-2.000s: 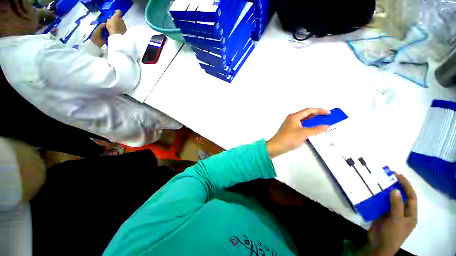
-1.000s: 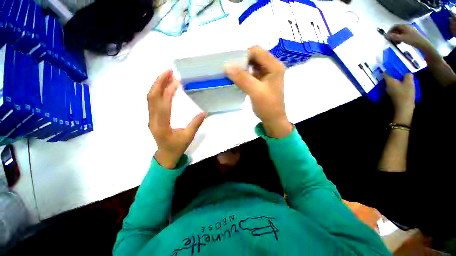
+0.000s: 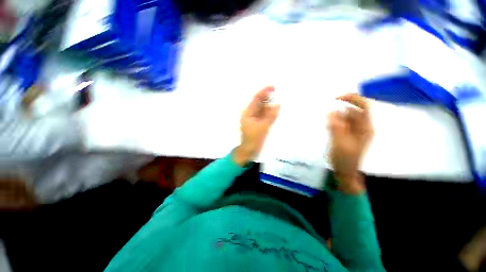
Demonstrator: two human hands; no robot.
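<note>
The frame is badly blurred. A white retail box (image 3: 296,169) with a blue near edge lies between my hands and overhangs the table's front edge, close to my body. Its far end merges with the white table. My left hand (image 3: 258,121) is at its left side, fingers curled at a small whitish piece. My right hand (image 3: 351,127) is at its right side, fingers bent at another whitish piece. Both hands appear to hold the box's far end; the exact contact is unclear.
Blue-sided stacked boxes (image 3: 146,45) stand at the back left. A fanned pile of blue and white boxes (image 3: 399,89) lies on the right. A person in a pale sleeve (image 3: 40,135) sits at the left. A dark object (image 3: 216,4) is at the back.
The box has gone from raised and tilted between my hands to low against my body. My hands have moved right in the picture. The view has turned left, bringing the person in pale sleeves back.
</note>
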